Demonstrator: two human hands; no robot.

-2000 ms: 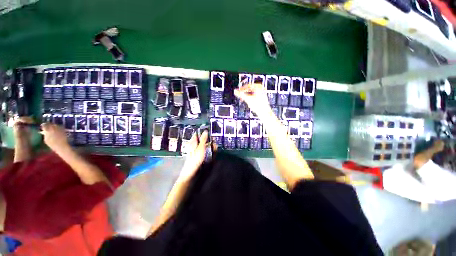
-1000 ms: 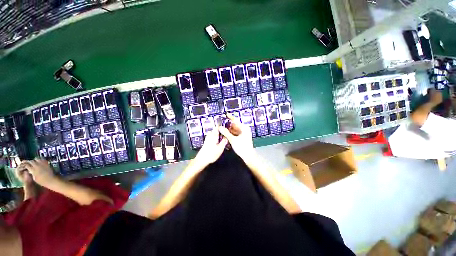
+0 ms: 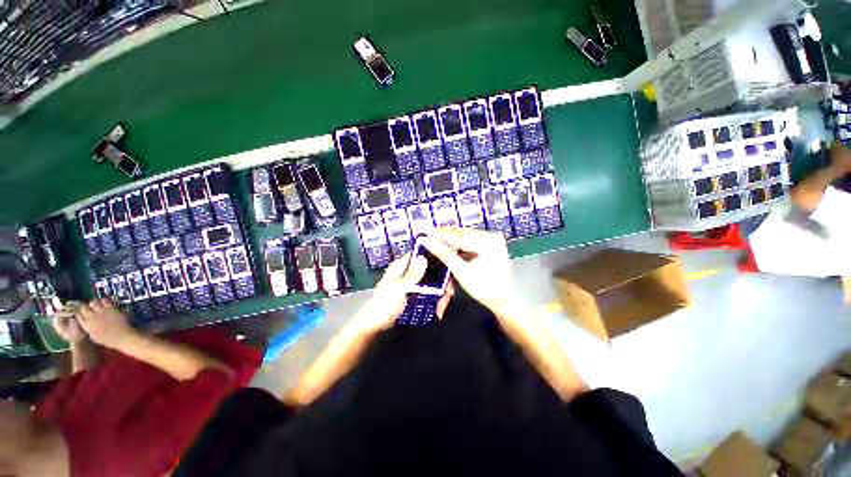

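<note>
A keypad mobile phone (image 3: 429,280) is held close to my body, its screen end up and its dark blue keys toward me. My left hand (image 3: 397,291) grips its left side. My right hand (image 3: 478,264) is at its upper right, fingers on the screen end; whether it holds a small part is too small to tell. Just beyond lie tight rows of front housings (image 3: 454,152) with pale-rimmed screens. One place in the far row shows a plain dark piece (image 3: 379,152). Grouped phones (image 3: 304,267) lie left of the rows.
Phones (image 3: 374,62) lie spaced on the green belt beyond a pale rail (image 3: 583,91). At left, a worker in red (image 3: 154,401) sits at other rows (image 3: 168,244). At right are a parts tray (image 3: 718,170), an open cardboard box (image 3: 623,292) on the floor and another person's arm (image 3: 821,186).
My right hand has come back from the far row to my left hand. The phone now shows its screen and keys between them. The view has turned, and the belt phones sit further left.
</note>
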